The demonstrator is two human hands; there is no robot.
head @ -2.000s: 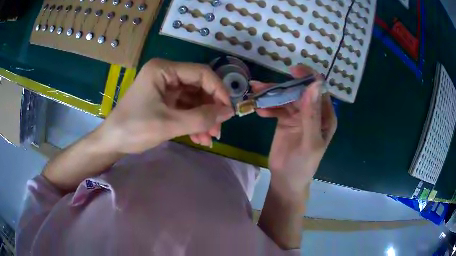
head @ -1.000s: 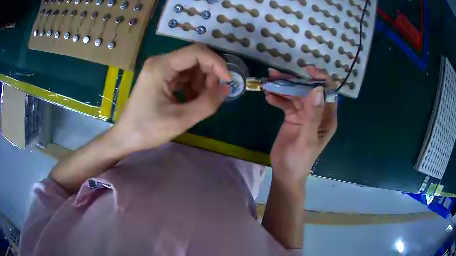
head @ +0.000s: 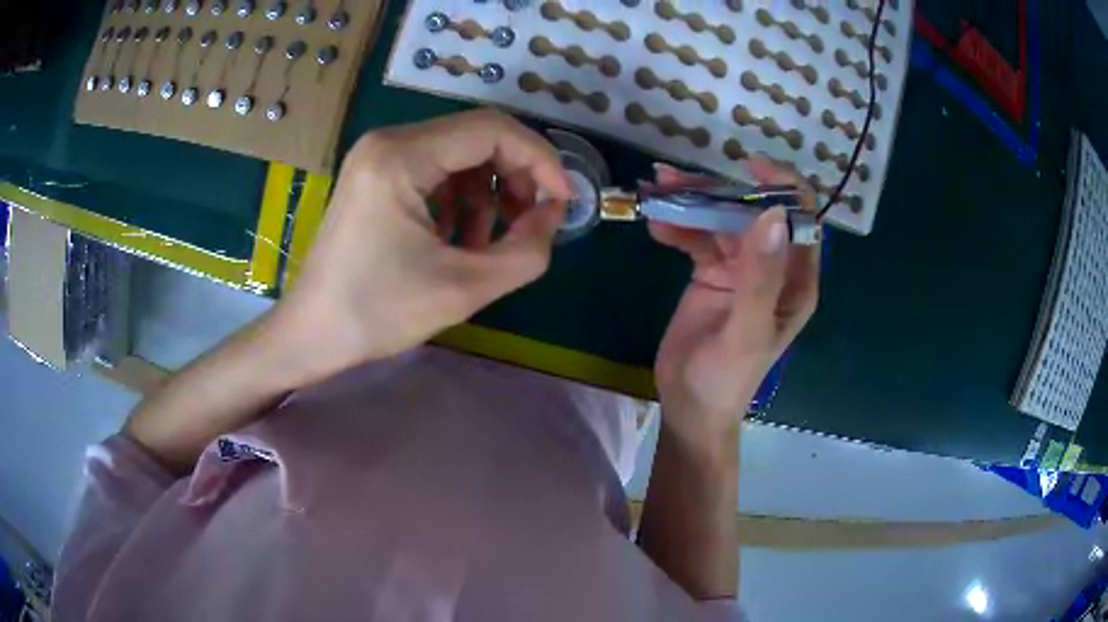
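My right hand (head: 735, 286) grips a slim grey wired hand tool (head: 717, 211) with a brass-gold tip pointing left. A thin dark cable (head: 872, 103) runs from its rear over the white slotted tray (head: 717, 106). My left hand (head: 425, 231) has thumb and forefinger pinched together just left of the brass tip, over a round bottle (head: 581, 201). A small silvery thing seems to be at the fingertips, but it is too blurred against the bottle to be sure. A few silvery round components (head: 491, 73) sit in the white tray's left end.
A brown tray (head: 182, 112) with rows of silvery parts lies at the back left. More white trays (head: 1069, 292) lie at the far right. A red label (head: 990, 75) and blue tape are at the back right. Yellow tape (head: 547, 356) runs along the near edge.
Since the first frame the tool has turned level and its tip has moved up, in front of the bottle. My left hand has moved up with it. Little differs from the second frame.
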